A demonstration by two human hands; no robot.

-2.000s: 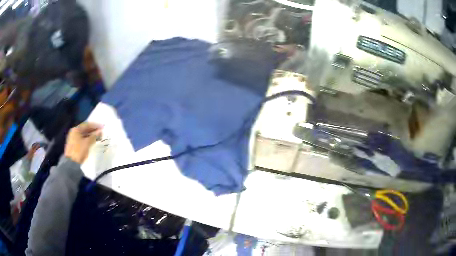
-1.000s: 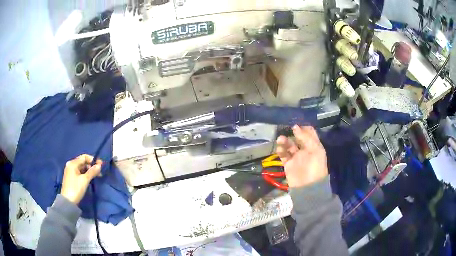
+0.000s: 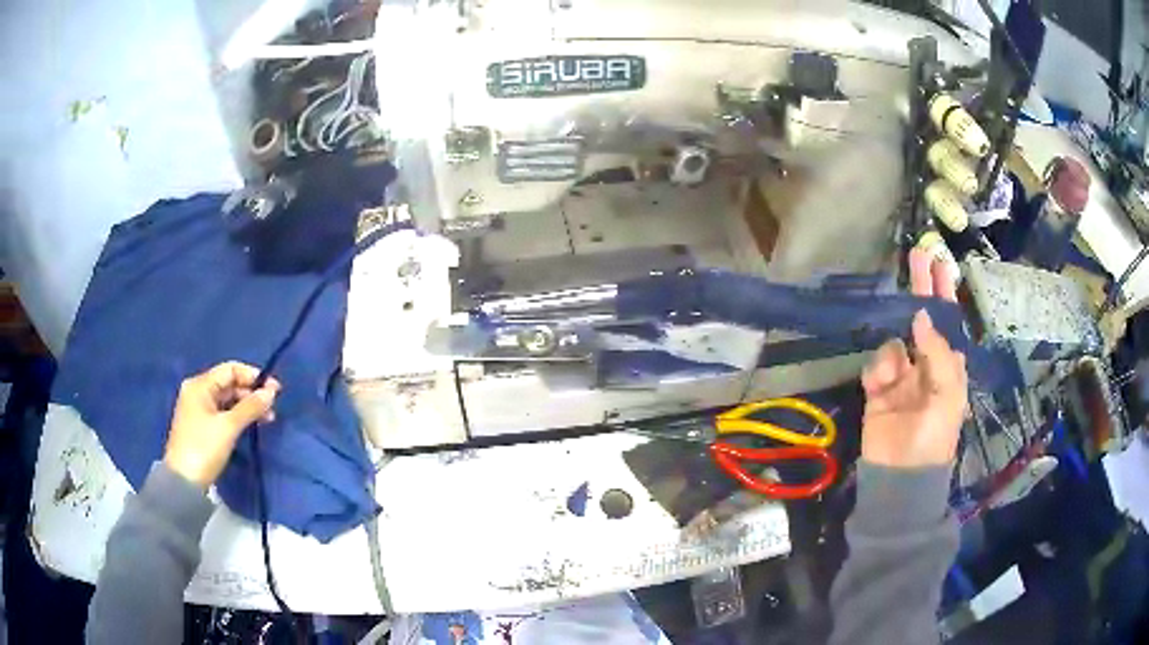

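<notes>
My left hand (image 3: 224,416) pinches the thin navy binding strip (image 3: 300,330) between thumb and fingers. The strip comes off the left side of the sewing machine (image 3: 554,189) and hangs down over the table's front edge. My right hand (image 3: 920,378) holds the wider navy fabric tape (image 3: 806,302) at the right of the machine, fingers raised around it. The tape runs left to the shiny metal folder (image 3: 548,302) at the front of the machine bed.
Navy fabric (image 3: 177,302) lies on the white table (image 3: 529,542) at left. Scissors with yellow and red loop handles (image 3: 775,447) lie right of the dark hole. Cream thread cones (image 3: 951,166) stand at the back right. A pale green strip (image 3: 377,567) hangs over the edge.
My right hand has moved right and up and now holds the tape. My left hand still pinches the strip. The view has shifted, after turning right from the fabric earlier.
</notes>
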